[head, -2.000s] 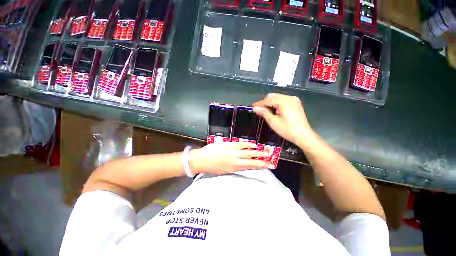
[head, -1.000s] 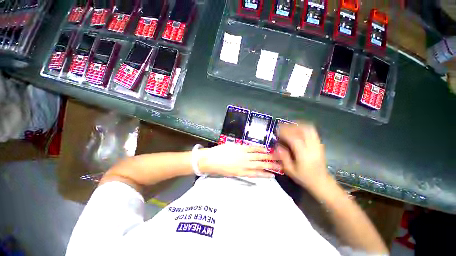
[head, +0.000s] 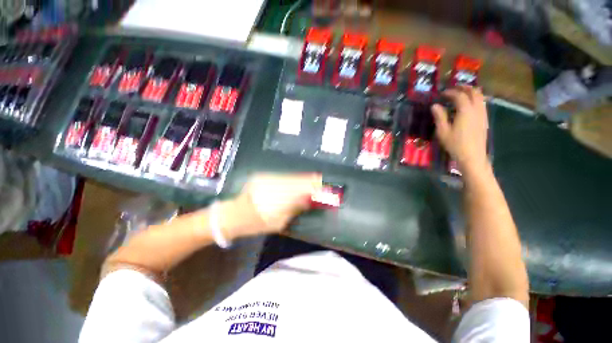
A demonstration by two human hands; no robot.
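Observation:
My left hand (head: 275, 201), with a white band at the wrist, is closed on a red keypad mobile phone (head: 327, 195) at the bench's near edge; the hand hides part of it. My right hand (head: 464, 127) is over the right end of the blister tray (head: 305, 153). It partly covers the end phones; its grip is unclear. In the tray's near row, two white slips (head: 291, 116) lie in the left pockets and keypad phones (head: 376, 142) in the others. The far row holds phones back up (head: 385, 65), with bright red ends.
A second blister tray (head: 75, 158) with two rows of face-up phones is at the left. More phones in trays (head: 25, 74) lie at the far left. A white sheet (head: 194, 20) is behind. A brown board (head: 429, 30) lies beyond the green bench (head: 537, 194).
The three phones are no longer together under my hands. My right hand has moved out to the tray; my left has moved left. The tray's middle near pocket, earlier with a slip, now shows a phone.

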